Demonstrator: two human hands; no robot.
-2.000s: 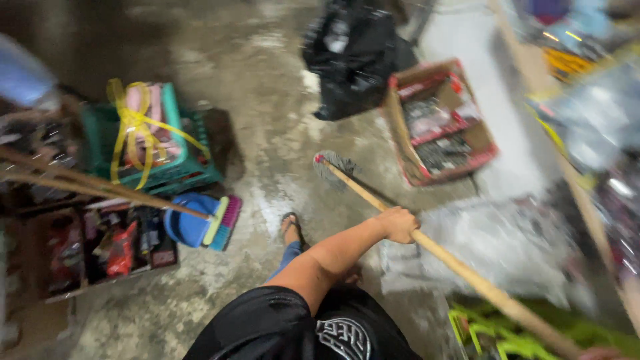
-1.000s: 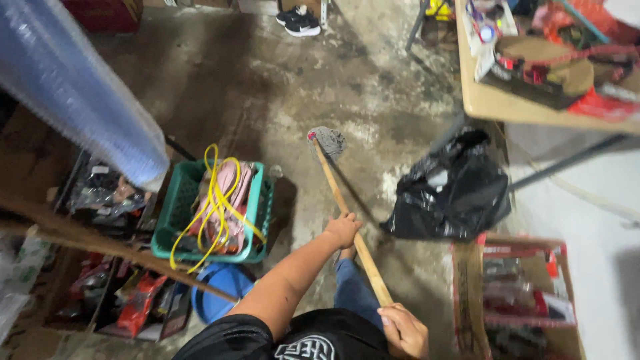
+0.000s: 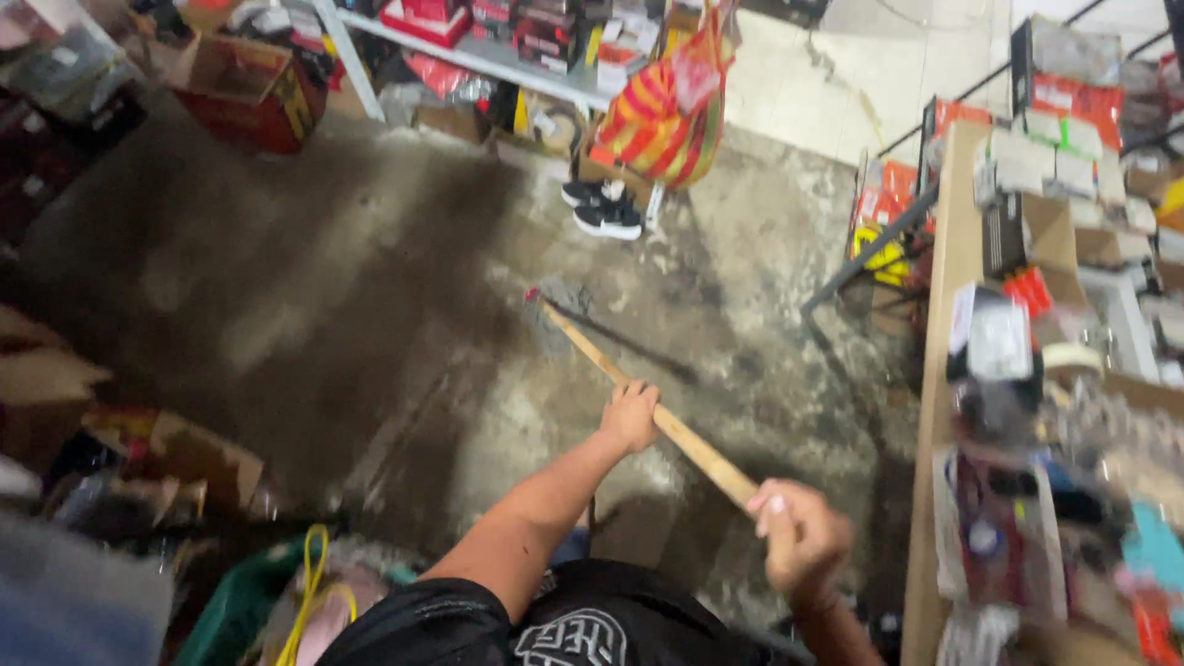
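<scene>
A mop with a long wooden handle (image 3: 689,441) slants from my hands down to the wet-looking concrete floor (image 3: 407,305). Its grey string head (image 3: 566,301), blurred and close in colour to the floor, lies flat near a red fitting at the handle's lower end. My left hand (image 3: 633,416) is closed around the middle of the handle. At the upper end, my right hand (image 3: 797,535) grips the handle, covering its tip. A pair of black and white sneakers (image 3: 606,220) rests on the floor beyond the mop head.
A metal shelf (image 3: 481,51) with boxes stands ahead, a striped bag (image 3: 671,116) hanging beside it. Along the right runs a table (image 3: 939,370) crowded with packaged goods. A cardboard box (image 3: 245,97) is at the upper left. At the lower left sits a green basket (image 3: 227,592) with yellow cord.
The view has shifted strongly towards the shelf and sneakers. Both hands still hold the mop handle. The black plastic bag seen earlier is out of view.
</scene>
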